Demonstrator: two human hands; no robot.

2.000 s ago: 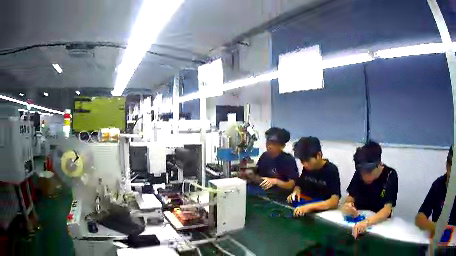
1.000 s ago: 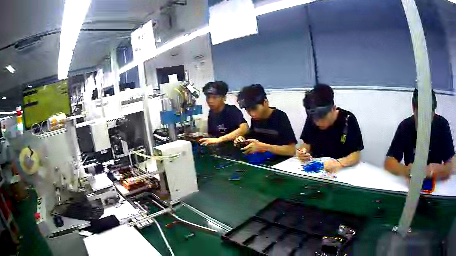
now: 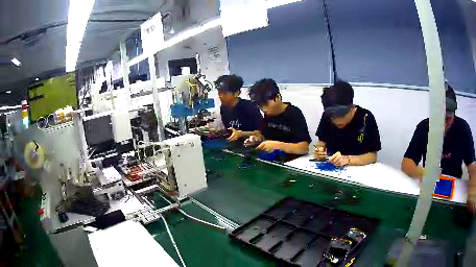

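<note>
Neither of my hands is in the picture. Nearest in front of me, a large black compartment tray point(image 3: 282, 229) lies on the green belt point(image 3: 229, 180) at the lower middle. A few display modules point(image 3: 339, 249) with shiny, yellowish bits lie at the tray's right end, near the bottom edge of the picture. Many of the tray's other pockets show bare black plastic. The modules are too blurred to make out singly.
A white board point(image 3: 130, 245) lies at lower left. Left are a keyboard point(image 3: 86, 204), a reel point(image 3: 35, 155) and a white machine box point(image 3: 186, 162). A white post point(image 3: 434, 104) stands right. Several workers sit opposite; an orange-and-blue fixture point(image 3: 444, 186) is far right.
The view has turned down and to the right since two seconds ago, bringing the tray and modules into the picture. Since one second ago, more of the tray shows and the workers' hands opposite have moved slightly.
</note>
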